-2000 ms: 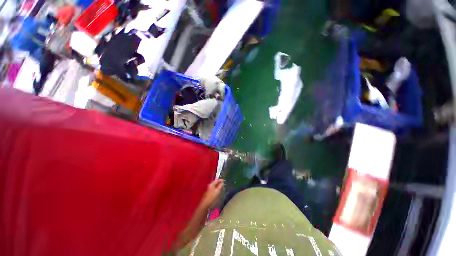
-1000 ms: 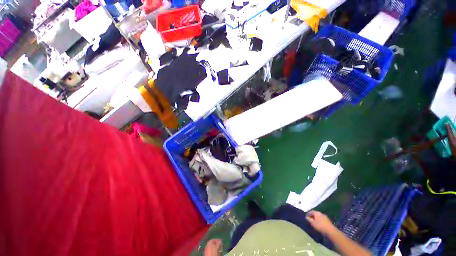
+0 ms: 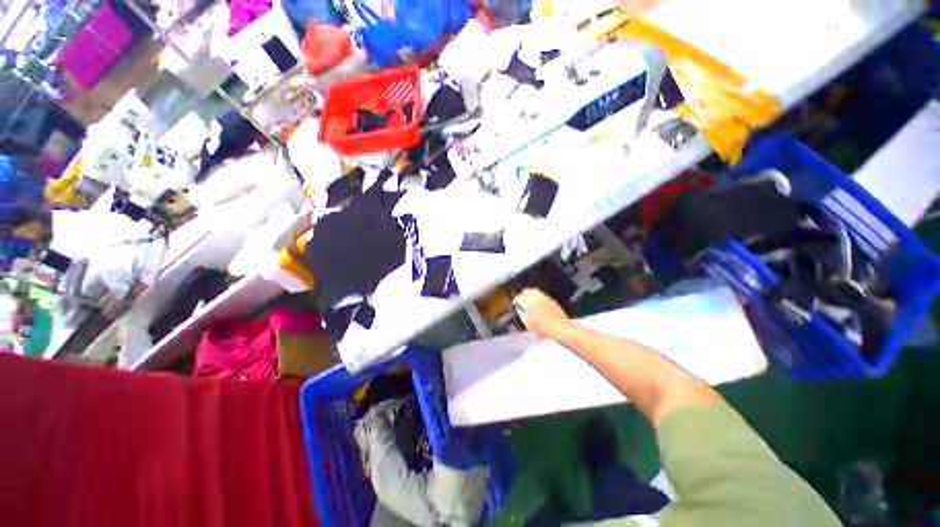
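Note:
My right hand (image 3: pixel 538 311) reaches forward from the lower right, its fingers at the front edge of the white sewing table (image 3: pixel 608 190), above a long white bench (image 3: pixel 608 355). The fingers look bent, but it is too blurred to tell whether they hold anything. My left hand is not in view. On the table lie a large black fabric piece (image 3: pixel 359 245) and small black pieces, one of them (image 3: pixel 437 276) near the front edge. A red perforated basket (image 3: pixel 371 139) with black pieces stands behind them.
A blue crate (image 3: pixel 320 453) with grey and dark cloth stands below the table. Another blue crate (image 3: pixel 892 329) with dark pieces is at right. Red cloth (image 3: pixel 155 443) hangs at lower left. A white sewing machine (image 3: pixel 608 93) and yellow-orange cloth (image 3: pixel 711 93) are on the table.
My view has turned up toward the sewing table. My right hand has moved from near my body forward to the table edge. My left hand has left the view.

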